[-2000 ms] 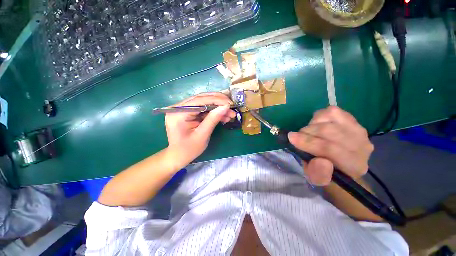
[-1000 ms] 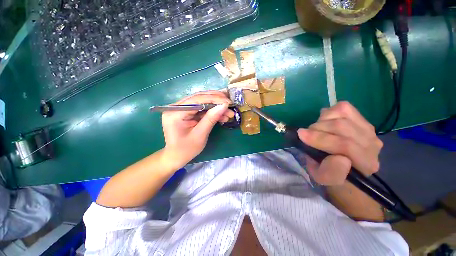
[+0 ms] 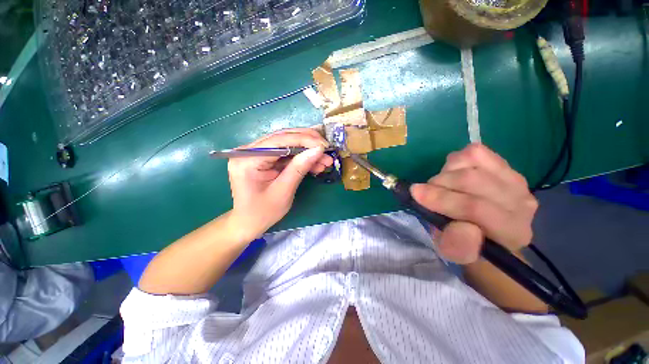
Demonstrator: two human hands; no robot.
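Note:
My left hand [image 3: 274, 174] holds slim silver tweezers [image 3: 249, 152], their tips near a small silver component [image 3: 339, 135] on the brown tape cross [image 3: 384, 128]. A round black unit [image 3: 330, 173] sits by my left fingertips, partly hidden by them. My right hand [image 3: 484, 206] grips the black handle of a soldering iron [image 3: 523, 274]. Its thin tip points up and left at the small component; I cannot tell whether it touches. The thin solder wire [image 3: 213, 125] runs from the left to the top of the tape cross.
A clear tray [image 3: 178, 57] with many small silver parts lies at upper left. A solder spool [image 3: 35, 216] stands far left, with a small black part [image 3: 65, 156] above it. A tan tub [image 3: 484, 21] is at top right. Black cables [image 3: 567, 142] lie at right. A person's grey sleeve [image 3: 43, 298] shows lower left.
My right hand and the soldering iron moved slightly right, then back left towards the component. My left hand with the tweezers has shifted slightly left.

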